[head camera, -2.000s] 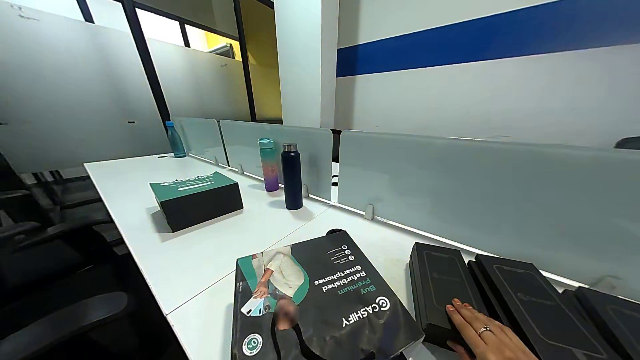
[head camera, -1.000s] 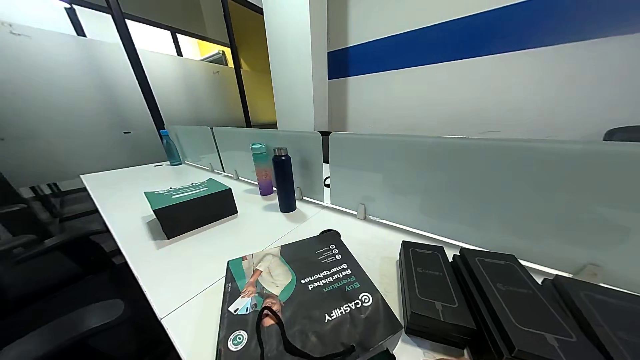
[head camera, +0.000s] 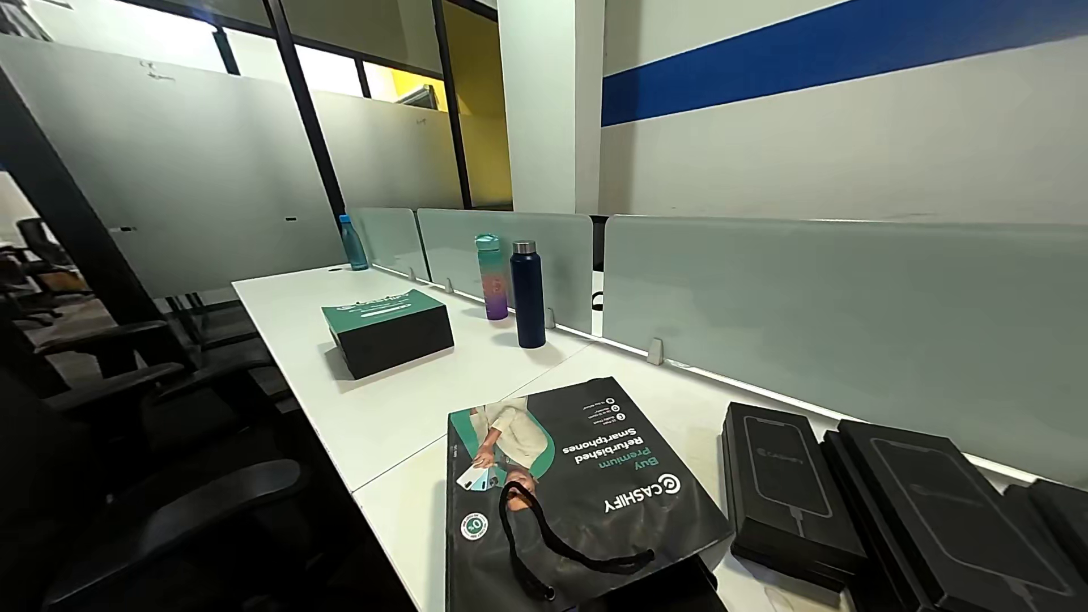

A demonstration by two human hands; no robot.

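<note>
Neither of my hands shows now. A black printed paper carrier bag (head camera: 586, 476) lies flat on the white desk, its black rope handle (head camera: 569, 548) looped over the lower part. Right of the bag rests a stack of black phone boxes (head camera: 790, 484), the top one bearing a phone outline. Beside it, more black phone boxes (head camera: 952, 510) reach the lower right edge; how they are stacked is partly hidden. A box with a green top and black sides (head camera: 391, 331) sits farther back on the desk.
A dark blue metal bottle (head camera: 528, 296) and a teal-to-purple bottle (head camera: 492, 279) stand by the frosted desk divider (head camera: 833, 314). Another blue bottle (head camera: 353, 245) is at the desk's far end. Black office chairs (head camera: 187, 527) line the left side of the desk (head camera: 314, 416).
A hand rested on the left black box stack two seconds ago; it has left the view. The bag's rope handle now lies over the lower part of its printed face.
</note>
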